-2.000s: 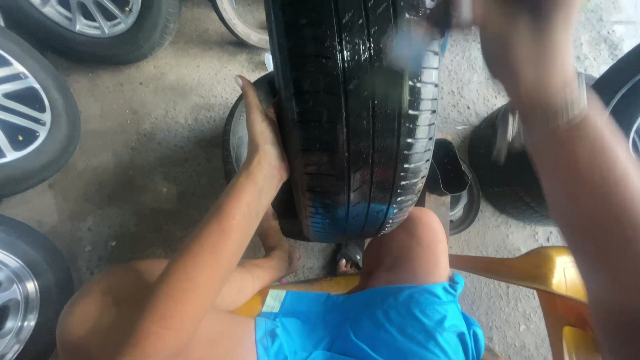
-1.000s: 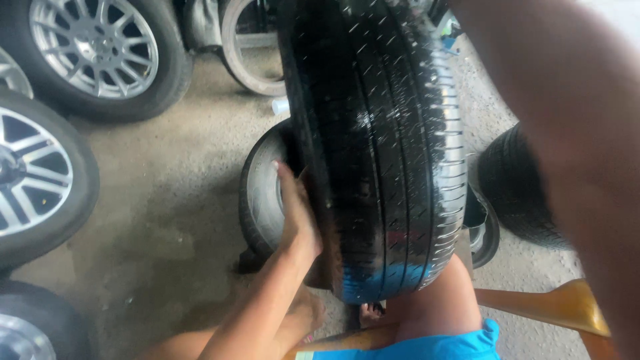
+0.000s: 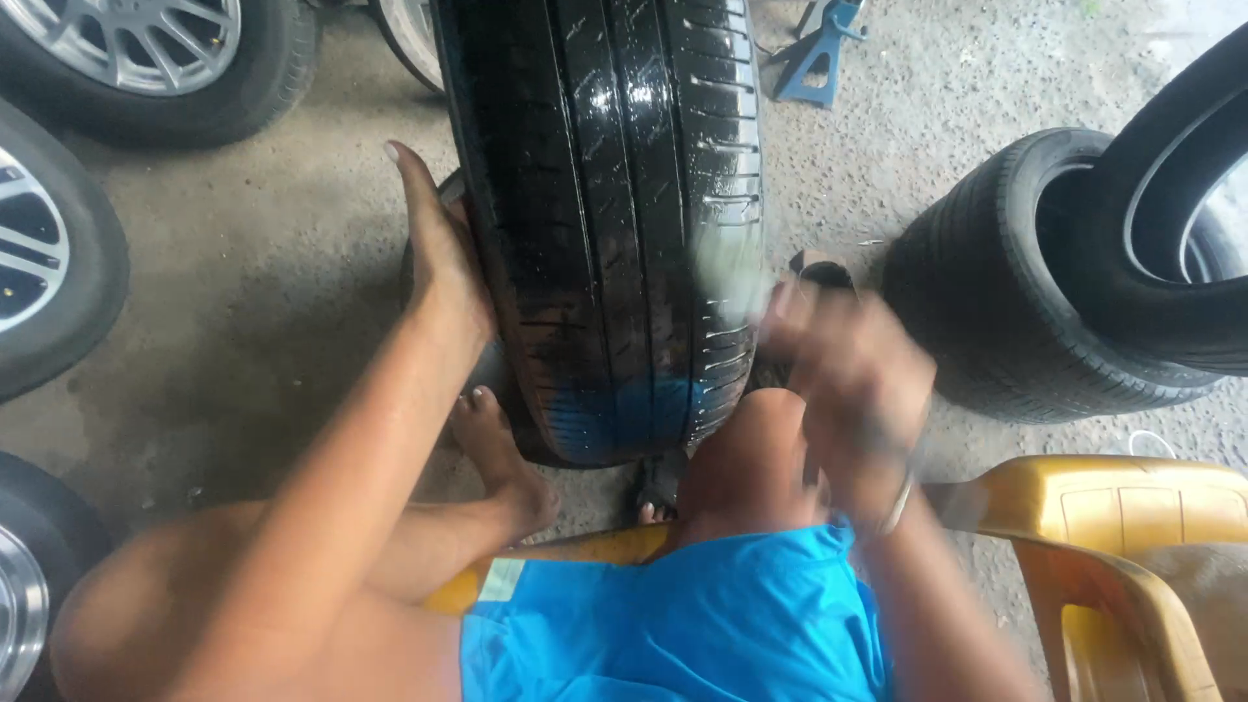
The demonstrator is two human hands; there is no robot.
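A black car tire [image 3: 624,224] stands upright in front of my knees, its tread wet and shiny. Against its left sidewall rests my left hand [image 3: 444,249], palm on the rubber and thumb pointing up. On the right side of the tread, my right hand [image 3: 848,361] is blurred by motion, its fingers bent around a pale, blurred object [image 3: 729,268] that touches the tread edge; it may be a brush or a sponge. Part of another wheel is hidden behind the tire.
Wheels with alloy rims [image 3: 146,49] lie along the left. At the right are a lying tire [image 3: 985,283] and another tire [image 3: 1121,224] leaning over it. A blue jack stand [image 3: 814,58] stands at the back. A yellow plastic chair [image 3: 1121,497] is at the lower right.
My right hand, at the tire's upper right two seconds ago, is now lower on the tread's right side. My left hand stays against the left sidewall.
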